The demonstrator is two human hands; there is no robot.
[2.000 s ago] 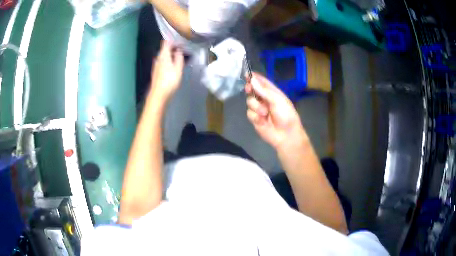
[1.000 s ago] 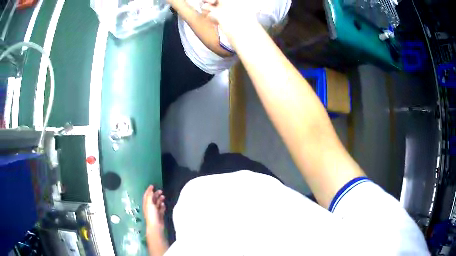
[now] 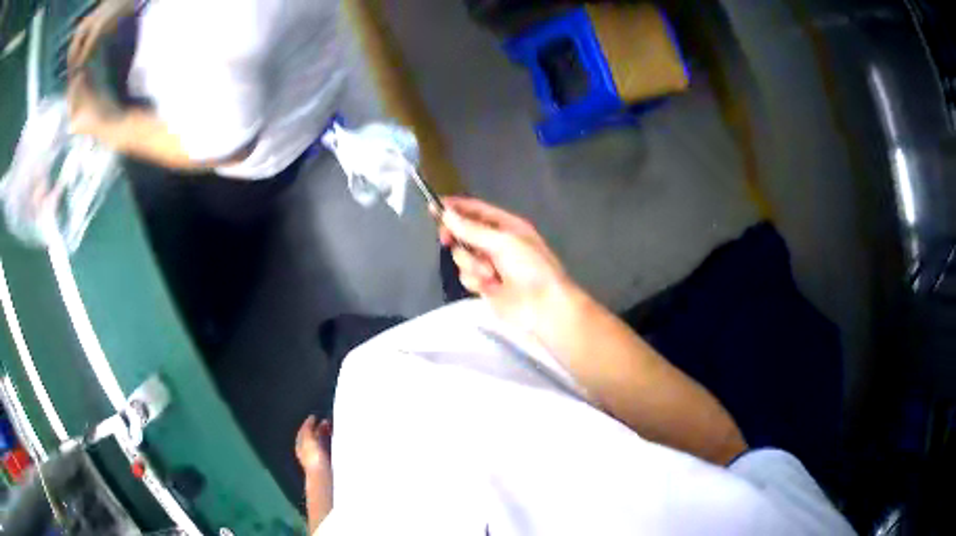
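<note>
My right hand [image 3: 508,257] is shut on thin dark-silver tweezers [image 3: 428,196], held over the floor in front of me. A crumpled white wipe [image 3: 379,159] hangs at the tips of the tweezers, away from the fingers. My left hand [image 3: 312,444] is low beside my body at the lower left, near the green bench edge. It is small and partly cut off by my white clothing, and its fingers look slightly apart with nothing seen in them.
A neighbouring person in a white shirt [image 3: 236,79] stands at the upper left by the green bench [image 3: 173,345], hands near a large clear plastic bag [image 3: 63,178]. A blue stool [image 3: 603,65] with a brown top stands ahead on the grey floor.
The view has turned. My right hand has come back from beside the neighbouring person and shows the tweezers and wipe again. My left hand stays low beside my body.
</note>
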